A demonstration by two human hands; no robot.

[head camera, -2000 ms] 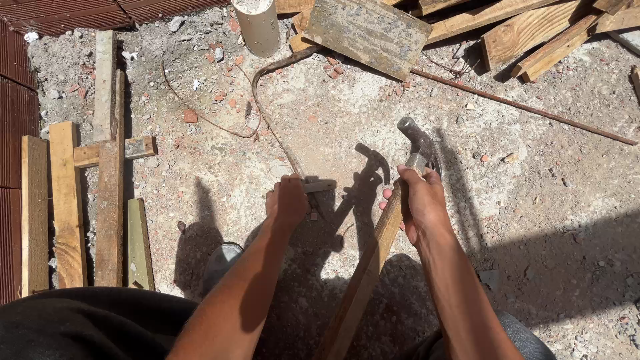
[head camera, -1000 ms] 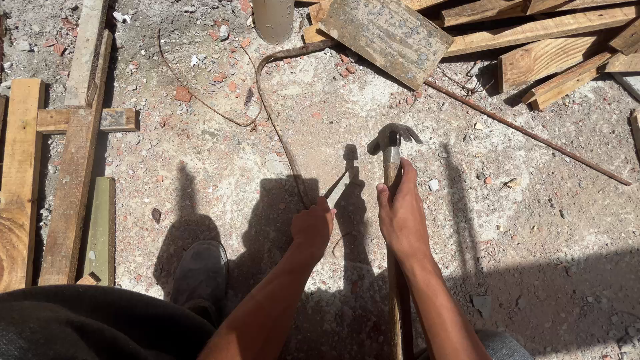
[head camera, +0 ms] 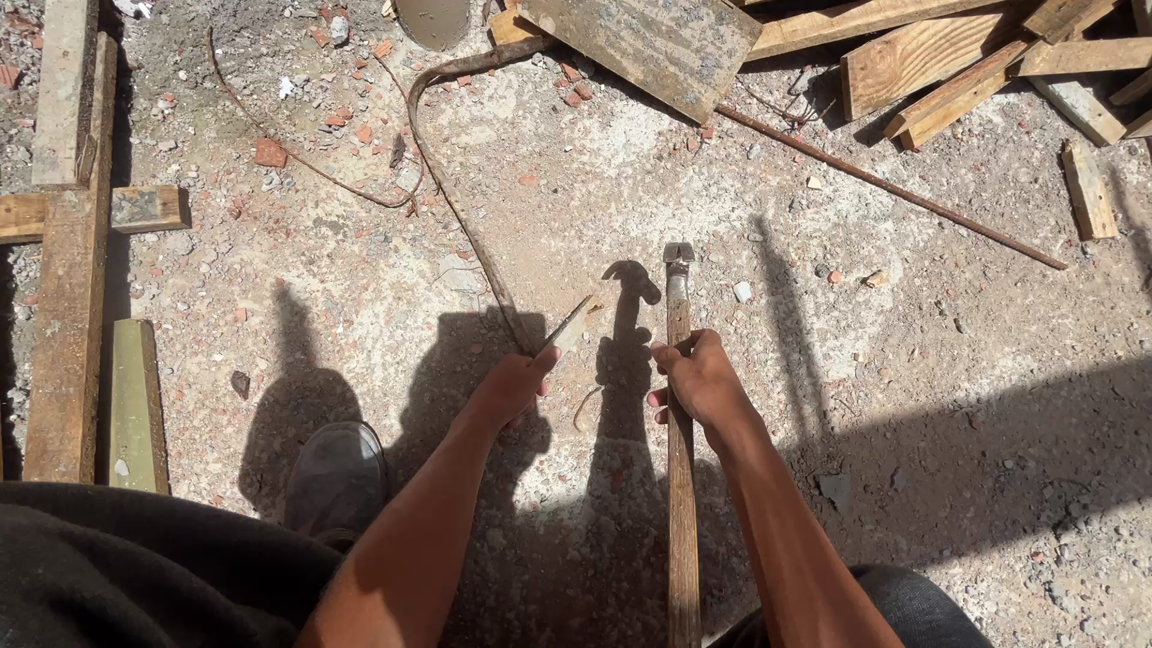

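Near the middle of the head view, my left hand is closed on a thin, flat, pointed piece; its material is not clear. My right hand wraps around the wooden handle of a claw hammer to the right of it. The hammer head points away from me and is seen end-on, so its claw is not clearly visible. The handle runs down to the bottom edge. A gap of ground separates my hands, and the hammer's shadow falls in it.
A bent stick or root reaches to just beyond my left hand. A rusty rod extends from under a cement-stained board. Wood offcuts are piled upper right. Planks lie left. My shoe stands on rubble-strewn ground.
The hammer has turned in my right hand, its head no longer showing side-on. My left hand still holds the thin piece. The view has shifted somewhat.
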